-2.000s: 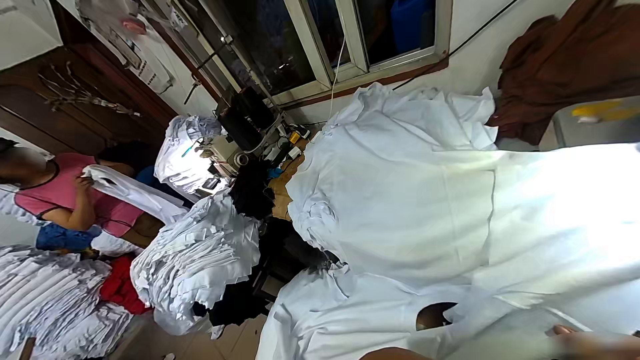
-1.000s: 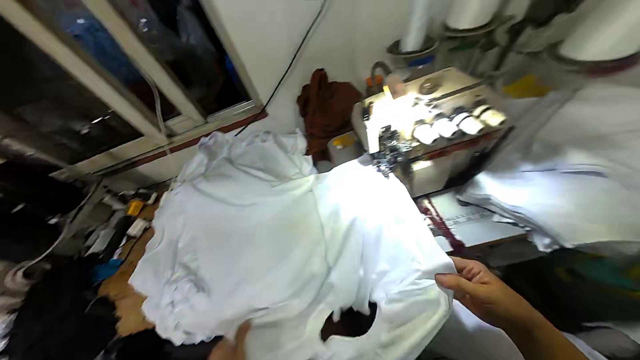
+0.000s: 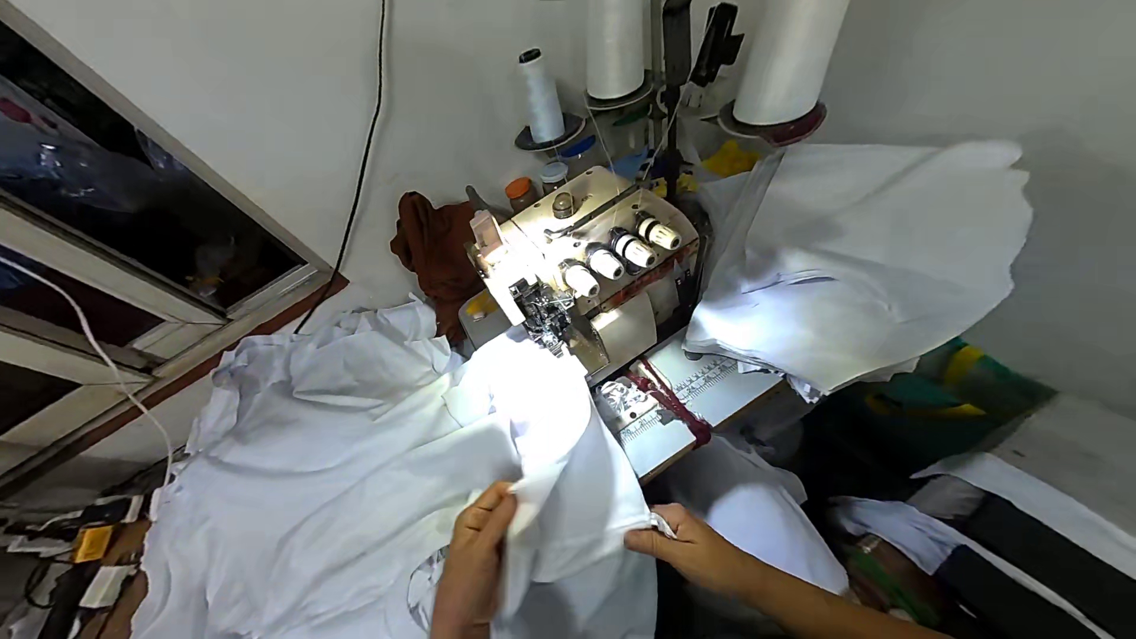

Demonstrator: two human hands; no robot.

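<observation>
White fabric runs from under the needle area of an overlock sewing machine down to both my hands. My left hand pinches a fold of it between thumb and fingers, below the machine. To the right, my right hand grips the cloth's edge, with a small crumpled bit showing at the fingertips. The machine's lamp lights the presser foot area, where the cloth's far end is too bright to make out. A large heap of white garments lies left of my left hand and touches the held cloth.
A stack of white cut fabric lies right of the machine. Behind it stand large thread cones and a smaller cone. Brown cloth sits by the wall. A ruler-marked plate with dark red cord borders the work.
The view has swung right to the machine. My left hand, at the lower edge one second ago, now pinches the fabric nearer my right hand, which still grips the cloth.
</observation>
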